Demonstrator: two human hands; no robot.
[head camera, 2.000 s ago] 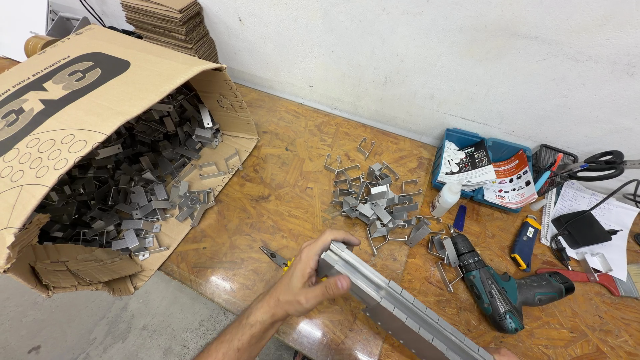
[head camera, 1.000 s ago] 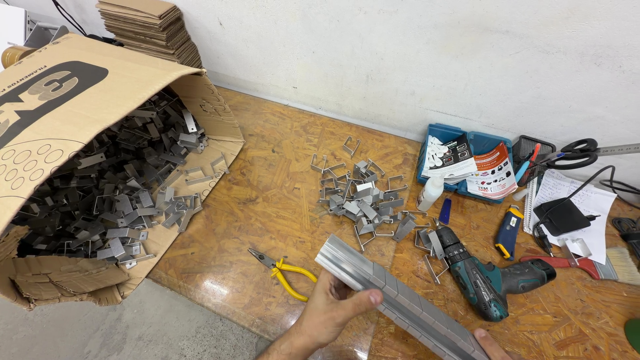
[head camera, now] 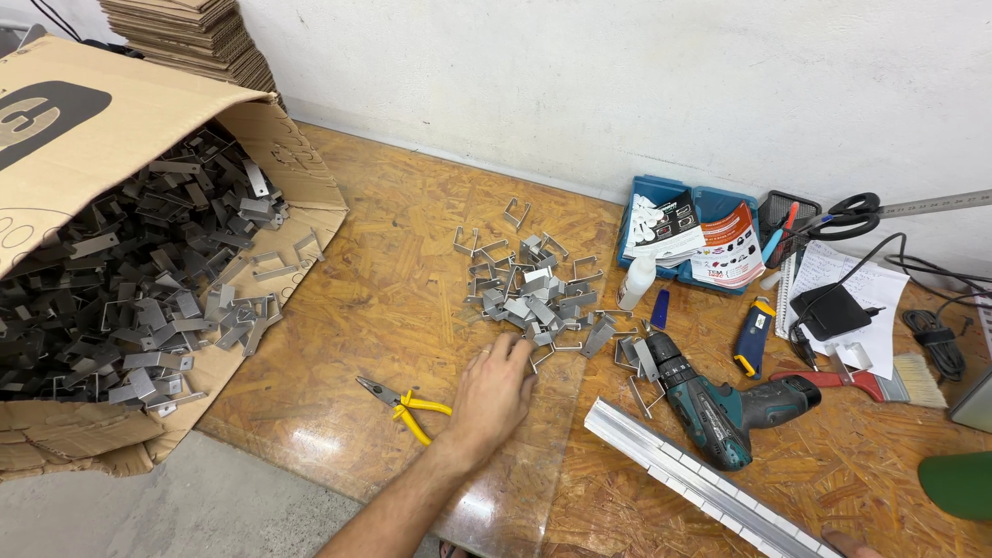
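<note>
My left hand reaches to the near edge of a pile of bent metal brackets, fingers bent down at a bracket; whether they grip it is hidden. Just left of that hand lie yellow-handled pliers. A long metal profile, lined with a row of bracket-like metal pieces, lies slanting at the lower right. At its near end only the fingertips of my right hand show, at the frame's bottom edge. A teal and black cordless drill lies just beyond the profile.
A tipped cardboard box full of brackets stands at the left. Toward the wall are a blue case with leaflets, a small bottle and scissors. A utility knife, a brush and a green object lie right.
My left hand has let go of the metal profile and moved to the bracket pile. The profile, held up by its far end before, now rests lower and farther right.
</note>
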